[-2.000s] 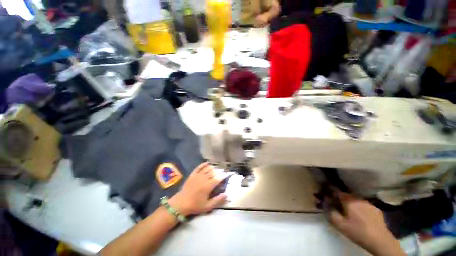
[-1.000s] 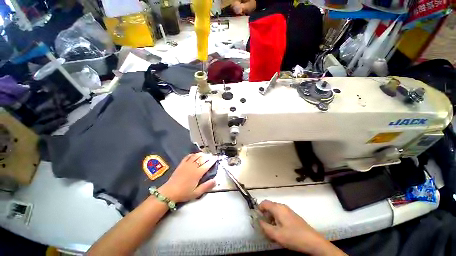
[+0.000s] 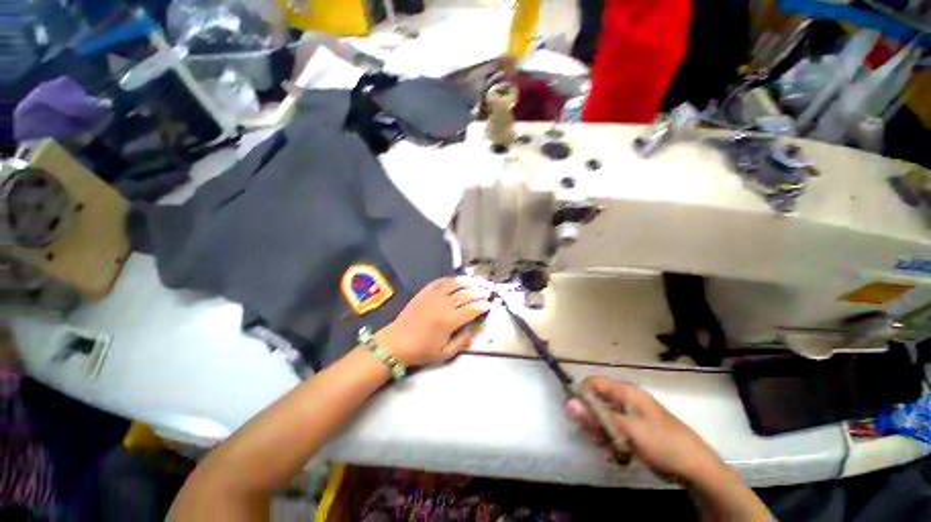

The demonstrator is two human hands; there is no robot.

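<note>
The dark grey garment panel (image 3: pixel 296 214) lies spread left of the needle, with a shield badge (image 3: pixel 365 290) bordered in orange-yellow. My left hand (image 3: pixel 441 318) lies on the panel's edge beside the presser foot (image 3: pixel 531 285), fingertips near the needle. My right hand (image 3: pixel 643 423) holds the long dark scissors (image 3: pixel 546 352) by the handles. Their tips point to the cloth edge at the needle, in bright glare. Whether the blades are open or closed there cannot be told. The picture is somewhat blurred.
The cream sewing machine arm (image 3: pixel 694 219) stretches to the right. A flat black rectangle (image 3: pixel 796 393) lies on the table's right part, near a blue packet (image 3: pixel 909 418). Another cream machine (image 3: pixel 66 219) stands at the left. Red cloth (image 3: pixel 638 61) is behind, and a yellow-edged bin of patterned cloth below.
Two seconds ago my right hand was at a dark object under the machine arm; it now holds scissors at the needle. My left hand stays on the cloth. The camera view has shifted.
</note>
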